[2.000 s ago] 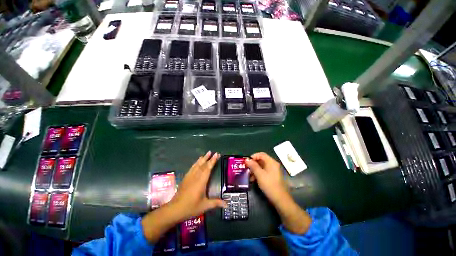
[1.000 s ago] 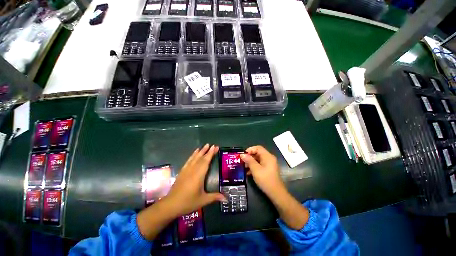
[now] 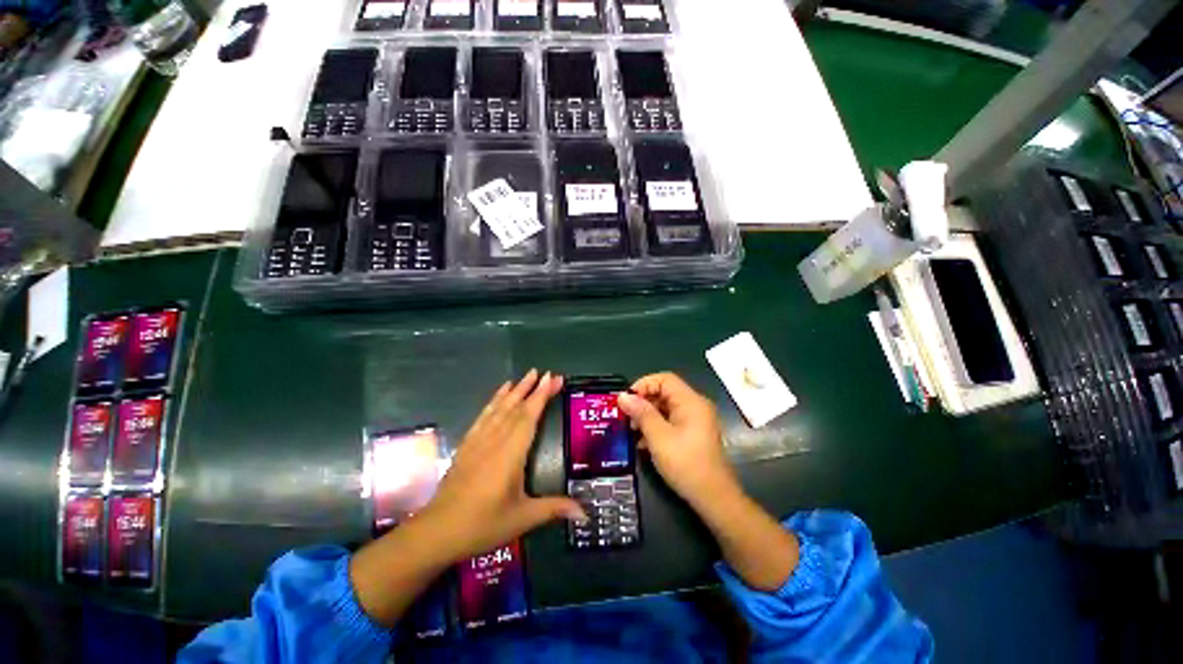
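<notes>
A black keypad phone point(image 3: 603, 515) lies face up on the dark green mat. A printed screen film point(image 3: 598, 438) showing "15:44" covers its screen. My left hand point(image 3: 489, 464) steadies the phone from its left side, fingertips by the upper left edge and thumb on the lower left keys. My right hand point(image 3: 680, 438) has its thumb and index finger at the film's upper right corner; the fingertips hide that corner. More printed films point(image 3: 406, 477) on a clear carrier sheet lie left of the phone, partly under my left hand and forearm.
A clear tray point(image 3: 519, 288) of phones stands ahead on a white board point(image 3: 765, 143). A second film sheet point(image 3: 114, 441) lies far left. A white card point(image 3: 750, 379), a translucent bottle point(image 3: 856, 256) by a grey post and a white holder point(image 3: 999, 389) are right. Dark stacked trays point(image 3: 1116, 337) stand far right.
The view has tilted, so the tray sits higher in the picture than at first. Both hands stay at the phone; my right fingertips remain at the film's upper right corner.
</notes>
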